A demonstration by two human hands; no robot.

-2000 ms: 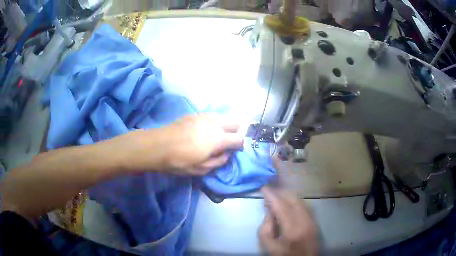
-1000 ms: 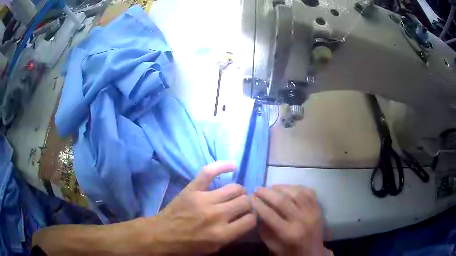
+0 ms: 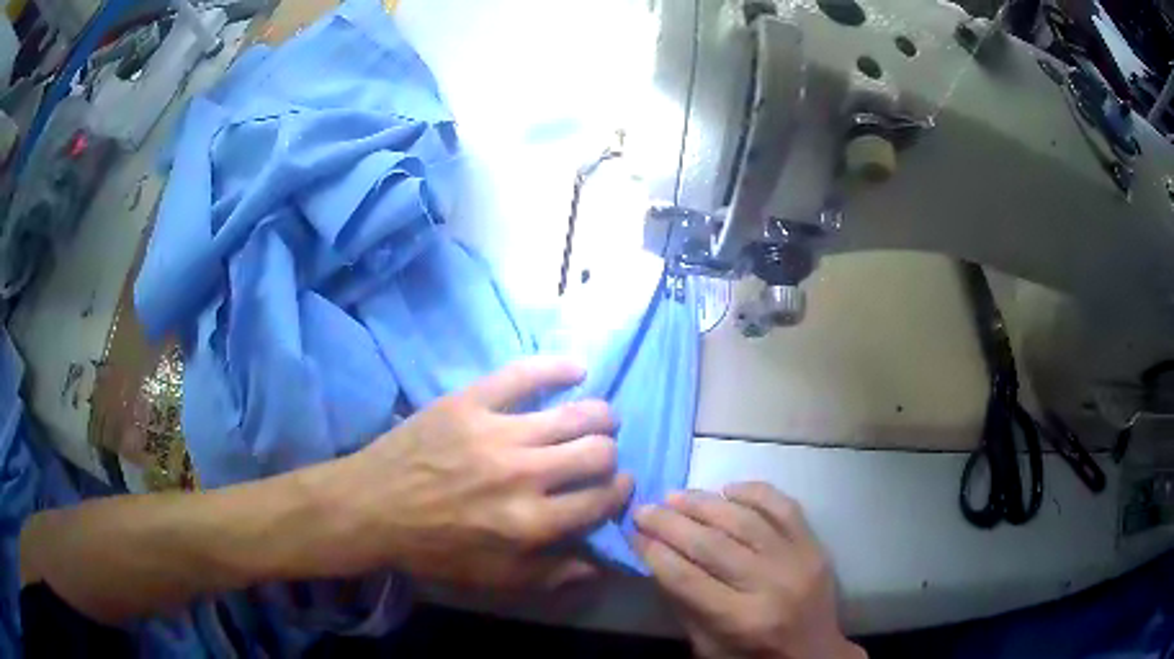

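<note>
A light blue garment (image 3: pixel 303 277) lies heaped left of the needle, and a strip of it runs from the presser foot (image 3: pixel 682 251) toward me. My left hand (image 3: pixel 515 476) lies on the cloth in front of the foot, fingers bent, gripping the cloth near its edge. My right hand (image 3: pixel 740 560) pinches the near end of the strip at the table's front, beside my left fingers. The needle tip is lost in glare. The cloth under my left palm is hidden.
The off-white machine head (image 3: pixel 953 180) spans the upper right. Black-handled scissors (image 3: pixel 1002 470) lie right of the needle, with a small dark tool (image 3: pixel 1079 453) beside them. More blue cloth (image 3: pixel 16 451) is at the far left. Brown tape (image 3: pixel 144 399) lines the table's left edge.
From two seconds ago, both hands came nearer me and the strip was drawn out in front of the foot. In the last second, my left hand moved slightly up and left along the cloth.
</note>
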